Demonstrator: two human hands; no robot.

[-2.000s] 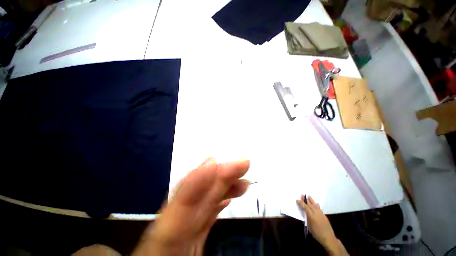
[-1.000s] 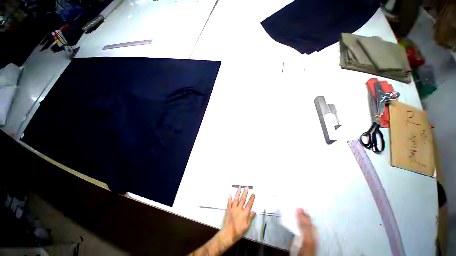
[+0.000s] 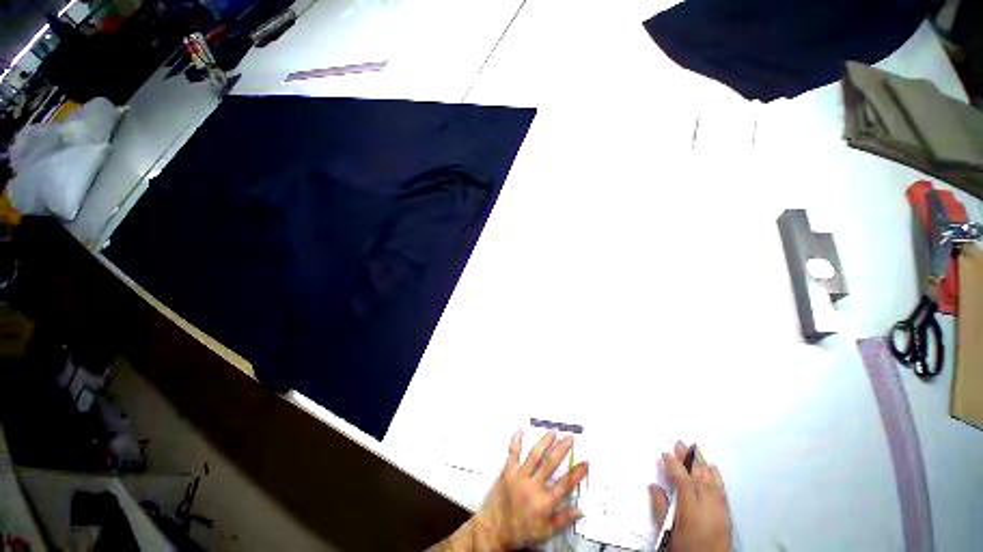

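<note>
White paper (image 3: 620, 491) lies at the table's near edge, its outline hard to see against the white table. My left hand (image 3: 531, 494) lies flat on it, fingers spread, holding nothing. My right hand (image 3: 695, 501) holds a thin pen (image 3: 670, 515) with a dark end and a white barrel, at the paper's right side. A small dark strip (image 3: 556, 426) lies just beyond my left fingertips. A thin yellow strip (image 3: 571, 458) shows beside my left fingers.
Navy-black fabric (image 3: 313, 226) covers the left side. A grey metal block (image 3: 803, 275), black-handled shears (image 3: 918, 340) and a pinkish-purple ruler (image 3: 900, 442) lie right. Folded khaki fabric (image 3: 916, 119), red pieces (image 3: 949, 259), brown card (image 3: 969, 345) and dark fabric (image 3: 787, 43) lie farther right and back.
The view has shifted right, then left, across the table. My left hand has come down from in front of the camera onto the paper. My right hand, blurred a second ago, now shows the pen.
</note>
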